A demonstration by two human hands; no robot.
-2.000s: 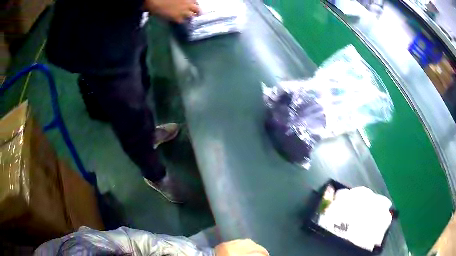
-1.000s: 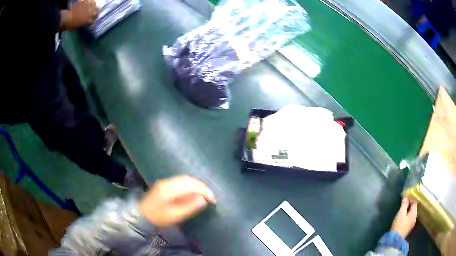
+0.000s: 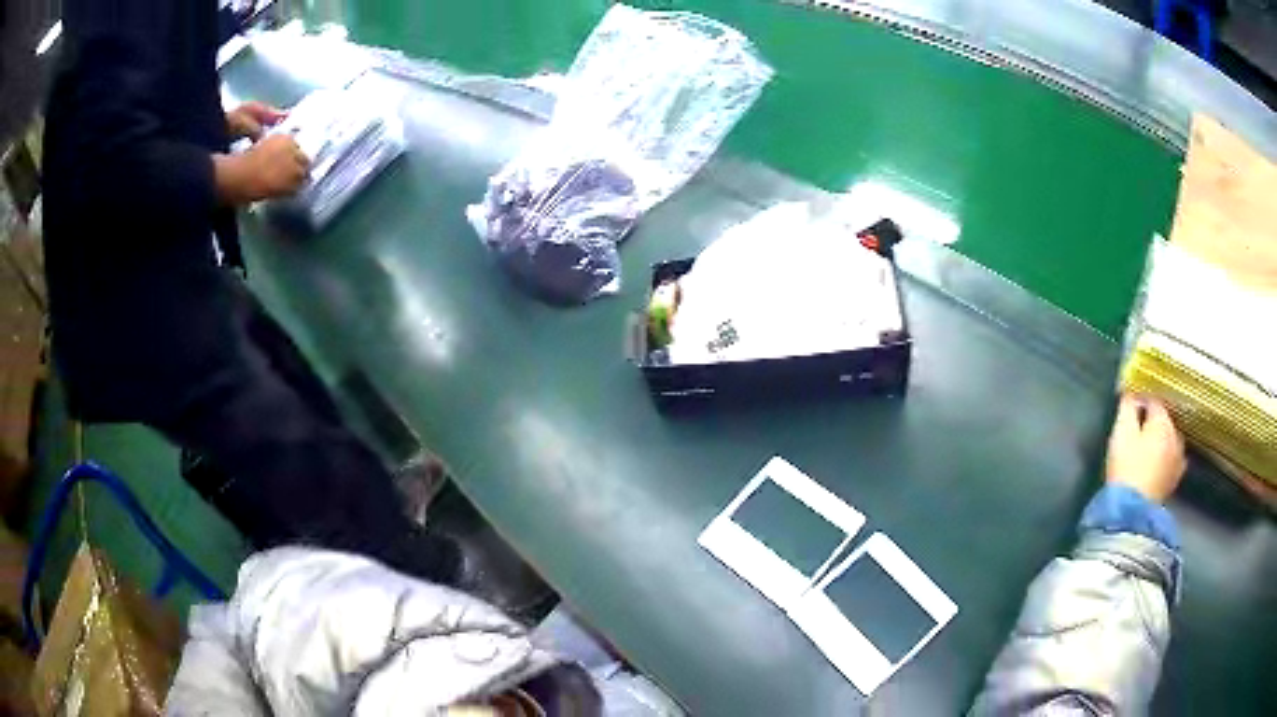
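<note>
My right hand (image 3: 1146,448) is at the right, with its fingers on the near left corner of a thick yellow-edged stack (image 3: 1211,399). Its fingertips are partly hidden against the stack. My left sleeve (image 3: 371,630) shows at the bottom left, but no left hand can be made out past it. A flat white double-window frame (image 3: 803,605) lies on the dark green worktop (image 3: 588,476) in front of me. Beyond it stands a black box (image 3: 784,378) holding white papers or bags.
A clear bag (image 3: 567,224) with dark contents lies behind the box. At the left, a person in dark clothes (image 3: 140,266) has both hands at a pale stack (image 3: 343,147). A green belt (image 3: 952,168) runs behind. A blue trolley handle (image 3: 119,490) and a carton (image 3: 98,644) are lower left.
The view has swung right, bringing the window frame and the yellow-edged stack into sight. My left hand has left the picture. My right hand stays at the stack, as one second ago.
</note>
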